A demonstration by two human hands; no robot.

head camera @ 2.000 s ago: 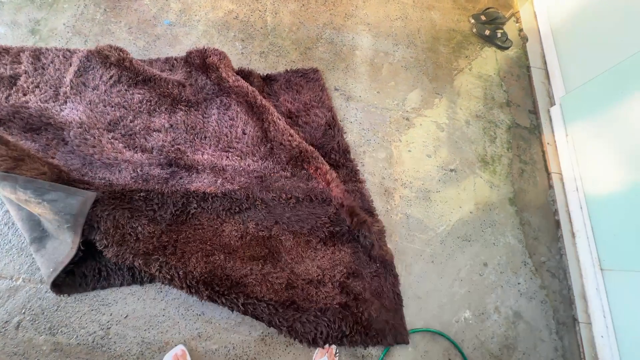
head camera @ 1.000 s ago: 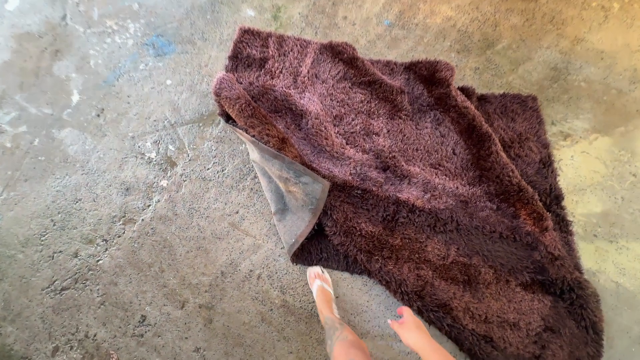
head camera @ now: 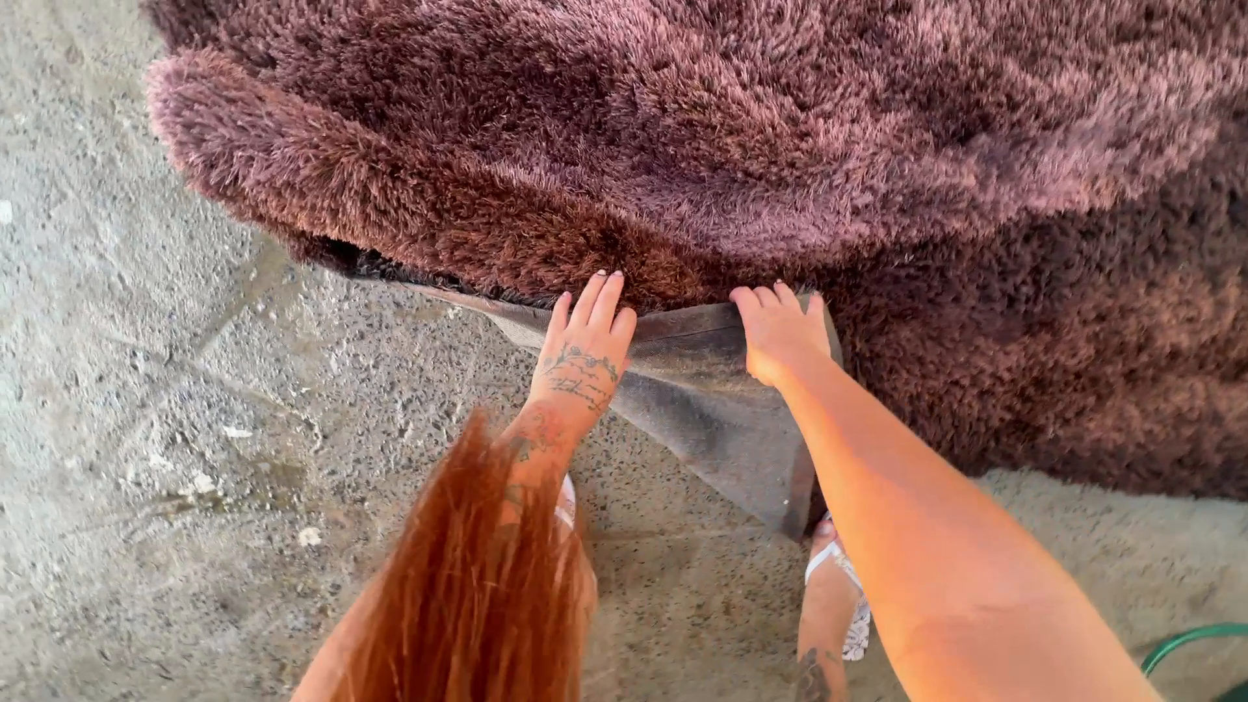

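A shaggy brown rug [head camera: 682, 146] lies rumpled on the concrete, with part of its edge turned over so the grey fabric backing [head camera: 712, 419] shows. My left hand [head camera: 588, 341] rests with fingers spread on the rug's folded edge, its fingertips touching the pile. To its right, my right hand [head camera: 780, 327] is on the upper edge of the turned-over backing, fingers bent over it near the corner of the flap. Whether either hand grips the fabric cannot be told.
Rough concrete floor [head camera: 146, 468] surrounds the rug. My sandalled feet are close below the backing, the right one [head camera: 829, 595] beside its lower tip. Long red hair [head camera: 468, 595] hangs over my left forearm. A green hose [head camera: 1194, 634] curves at the lower right.
Both hands have come onto the rug's turned-over edge; one second ago only one hand showed, short of the rug. The view is now much closer to the rug.
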